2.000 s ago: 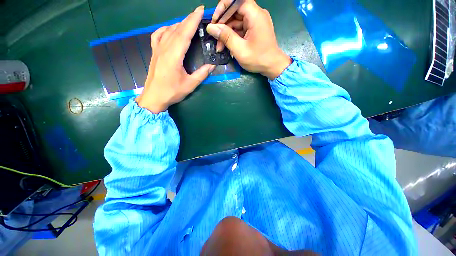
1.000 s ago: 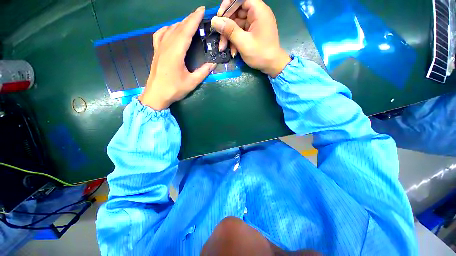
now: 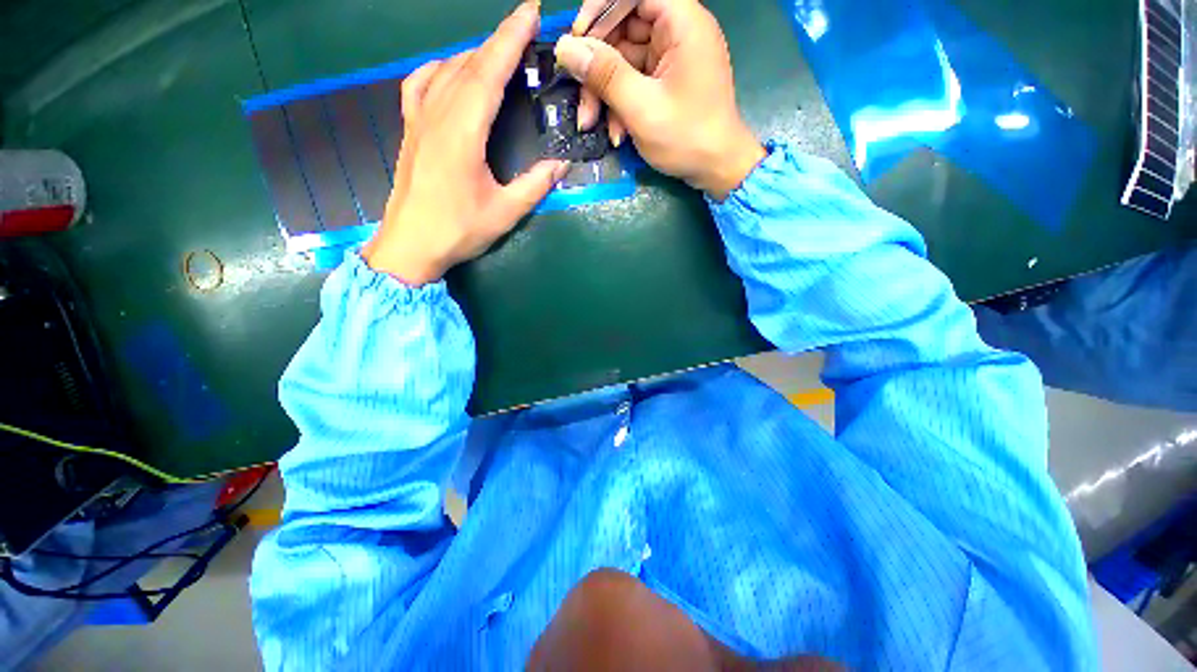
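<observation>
My left hand [image 3: 453, 158] holds a small black plastic housing [image 3: 567, 131] between thumb and fingers at the top middle. My right hand [image 3: 663, 92] grips thin tweezers [image 3: 607, 19] and its thumb and fingers are over the housing's upper right part. The tweezer tips are hidden by the fingers. Small pale spots show on the housing. Dark die-cut adhesive strips [image 3: 322, 164] on blue backing film [image 3: 595, 194] lie under and left of my hands, partly covered.
Glaring blue film [image 3: 939, 112] lies right on the green bench [image 3: 591, 302], with a black-and-white strip sheet [image 3: 1158, 112] at far right. A rubber band [image 3: 204, 271] and a red-and-white cylinder [image 3: 40, 193] are left. A neighbour's blue sleeve [image 3: 1116, 335] shows right.
The right fingers and tweezers have shifted slightly on the housing, and its tilt has changed a little. The left hand keeps its hold.
</observation>
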